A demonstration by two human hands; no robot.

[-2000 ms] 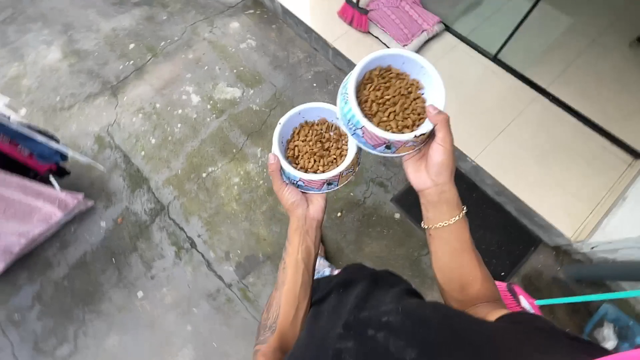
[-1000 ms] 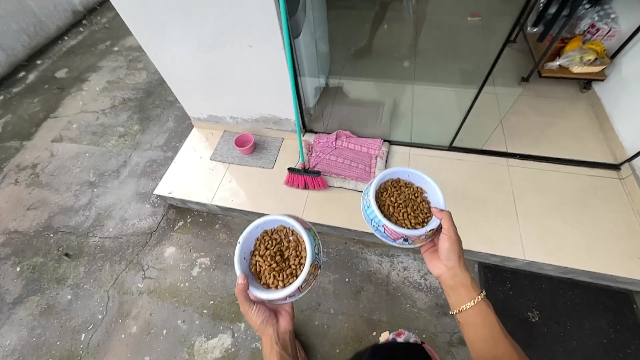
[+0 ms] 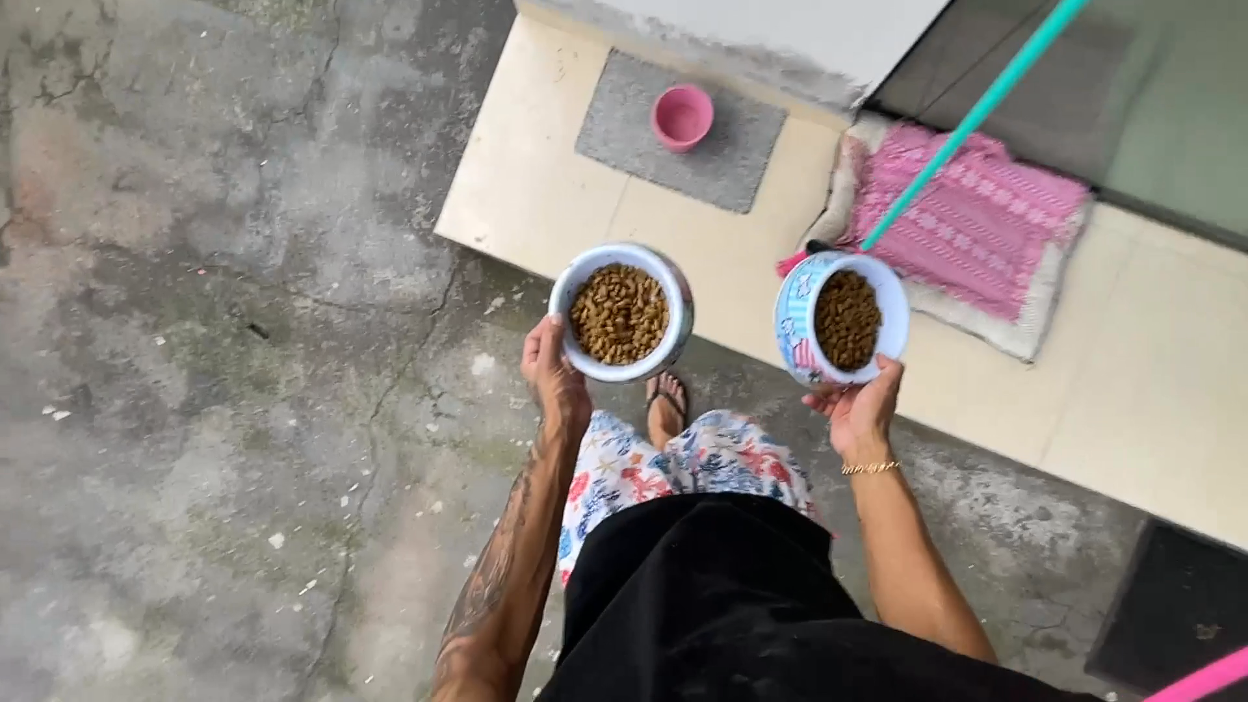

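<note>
My left hand (image 3: 556, 366) grips the lower left side of a white-rimmed pet bowl (image 3: 681, 292) filled with brown kibble (image 3: 620, 314). To its right, my right hand (image 3: 866, 405) holds a second pet bowl (image 3: 798, 317) by its lower edge. That bowl has a blue printed side, leans toward the left and also holds kibble (image 3: 847, 320). The two bowls are apart, both above the edge of the tiled step. Fingers beneath each bowl are partly hidden.
A pink pot (image 3: 682, 118) stands on a grey mat (image 3: 614, 132) on the tiled step (image 3: 526, 175). Right of it lie a pink and white rug (image 3: 985, 234) and a broom with a green handle (image 3: 975, 117). A dark mat (image 3: 1175, 604) lies on the concrete floor (image 3: 244, 390).
The two bowls touched or overlapped in view two seconds ago; now they are held apart. Both hands still hold them. The view has swung toward the step and now tilts steeply down.
</note>
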